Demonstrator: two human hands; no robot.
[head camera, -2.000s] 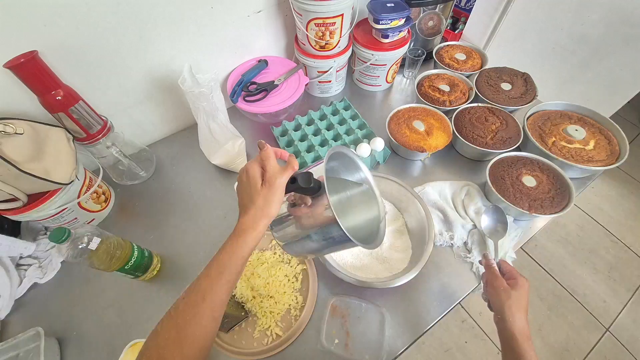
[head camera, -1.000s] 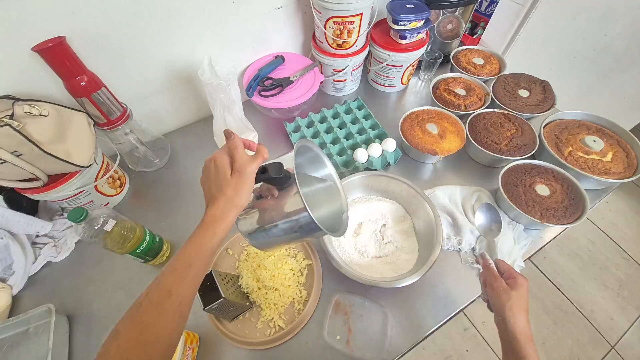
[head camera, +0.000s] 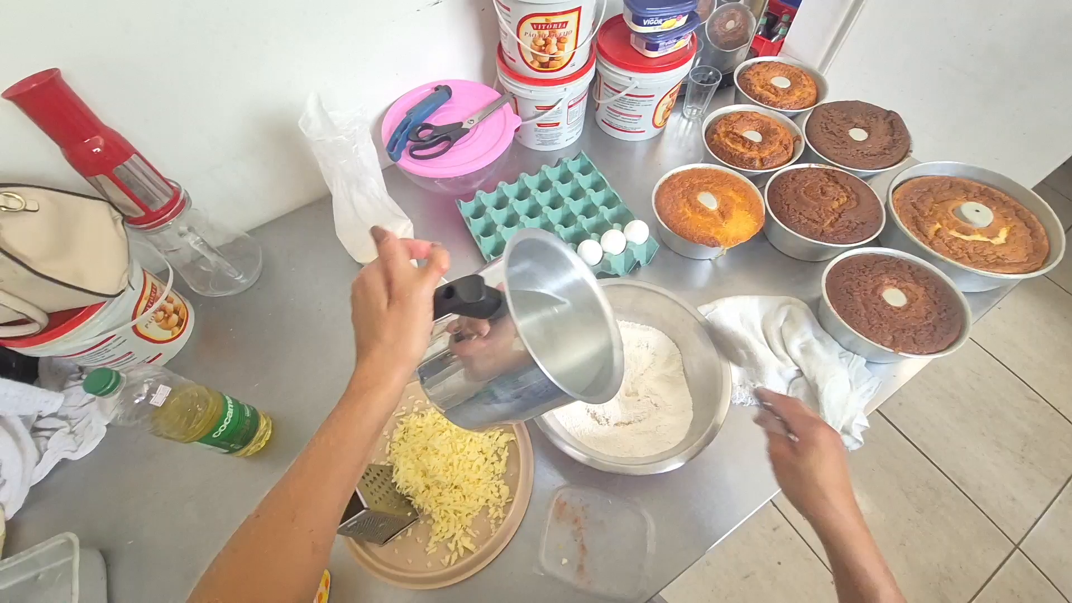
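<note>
My left hand (head camera: 394, 293) holds a metal milk pot (head camera: 519, 343) by its black handle, tilted over the left side of a steel bowl (head camera: 712, 394) of white flour or powder (head camera: 636, 394). The pot's inside shows no contents. My right hand (head camera: 800, 448), somewhat blurred, grips the handle of a utensil beside a white cloth (head camera: 787, 343); the utensil's head cannot be made out. Left of the bowl, grated cheese (head camera: 452, 477) and a box grater (head camera: 378, 507) lie on a round beige board (head camera: 494, 548).
Several cakes in round pans (head camera: 896, 301) stand at right. Behind are an egg tray (head camera: 536, 205), a pink-lidded bowl (head camera: 452, 126) with scissors and stacked tubs (head camera: 548, 100). An oil bottle (head camera: 193, 414) lies at left. A clear plastic lid or container (head camera: 596, 536) is at the front edge.
The spoon's bowl, visible earlier in my right hand over the cloth, no longer shows clearly. The powder had a smoother surface two seconds ago. The pot is still held tilted.
</note>
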